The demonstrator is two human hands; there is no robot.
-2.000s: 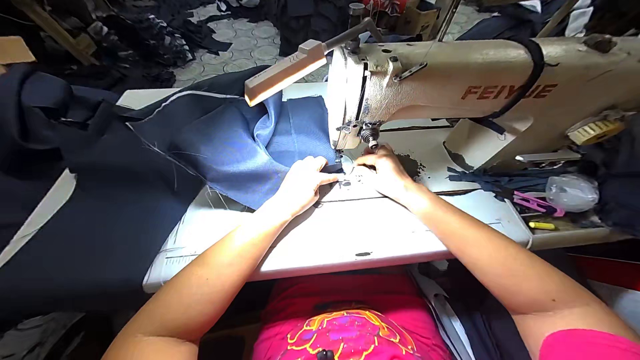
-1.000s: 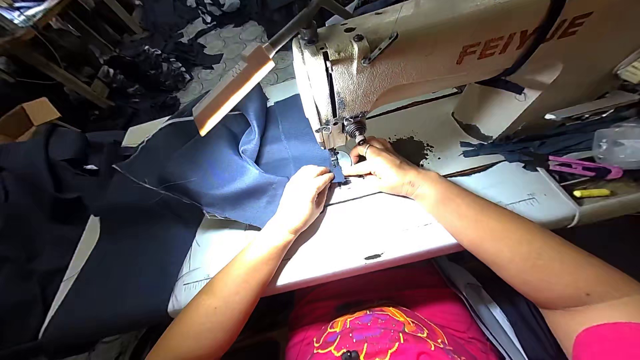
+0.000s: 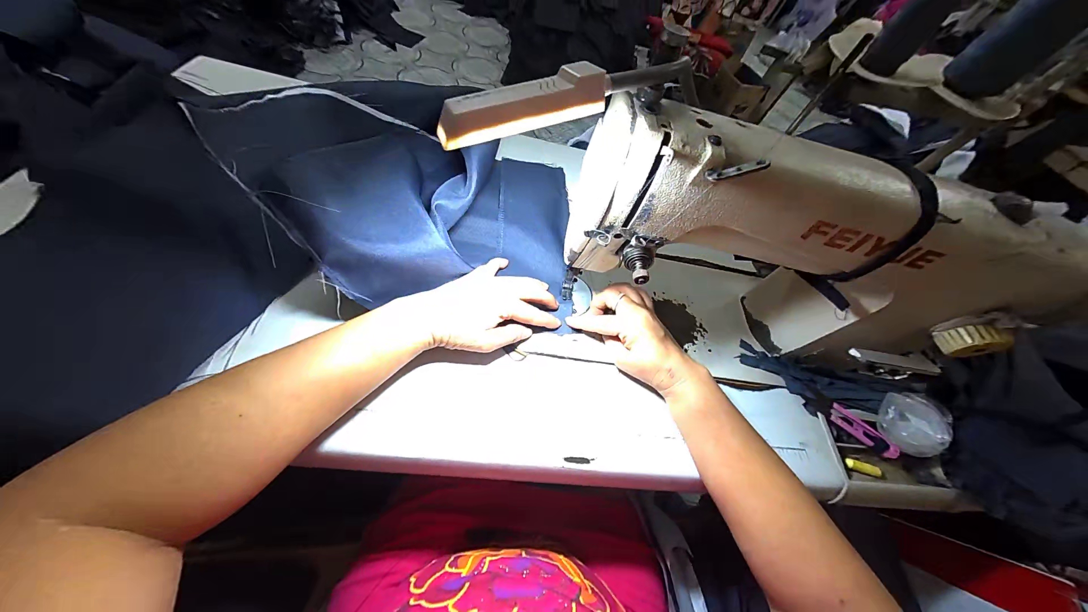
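Observation:
A dark blue fabric piece (image 3: 374,204) with frayed edges lies on the white sewing table (image 3: 510,425), its right end under the presser foot (image 3: 569,285) of a Feiyue industrial sewing machine (image 3: 756,195). My left hand (image 3: 489,310) rests on the cloth, fingers spread beside the foot. Just right of the foot, my right hand (image 3: 629,331) has thumb and forefinger pinched together at the fabric's edge, with a ring on one finger. The needle tip cannot be made out.
A lamp (image 3: 523,106) hangs over the cloth. Dark fabric (image 3: 119,255) fills the left. At the right are fabric strips (image 3: 816,382), a pink cutter (image 3: 863,429), a clear plastic bag (image 3: 915,423), a yellow marker (image 3: 864,467) and a brush (image 3: 972,338).
The left hand has flattened and spread on the cloth, where its fingers were gathered near the foot. The right hand stays beside the foot. The view has shifted.

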